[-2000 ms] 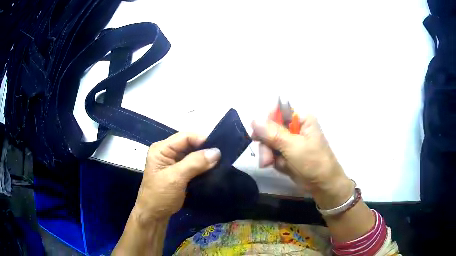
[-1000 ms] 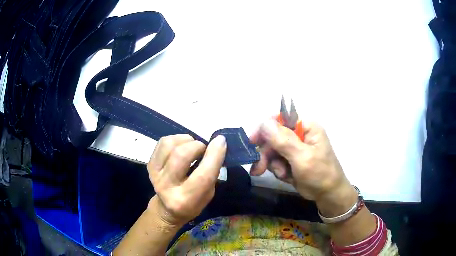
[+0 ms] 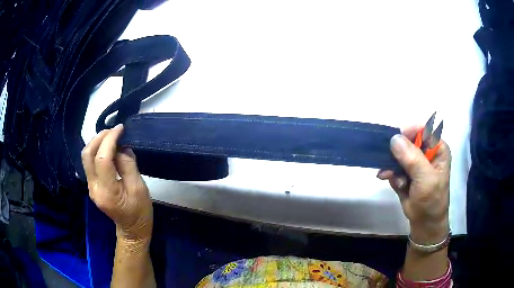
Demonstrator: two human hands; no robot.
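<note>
A dark navy denim band [image 3: 259, 138] with pale stitch lines along both long edges is stretched flat between my hands, over the front part of the table. My left hand [image 3: 118, 174] pinches it at the left. My right hand [image 3: 420, 174] grips its right end between thumb and fingers and also holds the orange-handled thread snips [image 3: 430, 138], blades apart and pointing up. More of the band lies looped on the table at the back left, and a dark fold shows beneath the stretched part.
A large dark heap of bands [image 3: 45, 73] covers the table's left side. Other dark pieces [image 3: 496, 129] line the right edge. The white tabletop [image 3: 315, 62] has a small dark speck near its front. A blue bin [image 3: 62, 242] is below at left.
My hands have moved apart, left hand to the left and right hand to the right. The band end they held close together is now replaced by a long stretched length.
</note>
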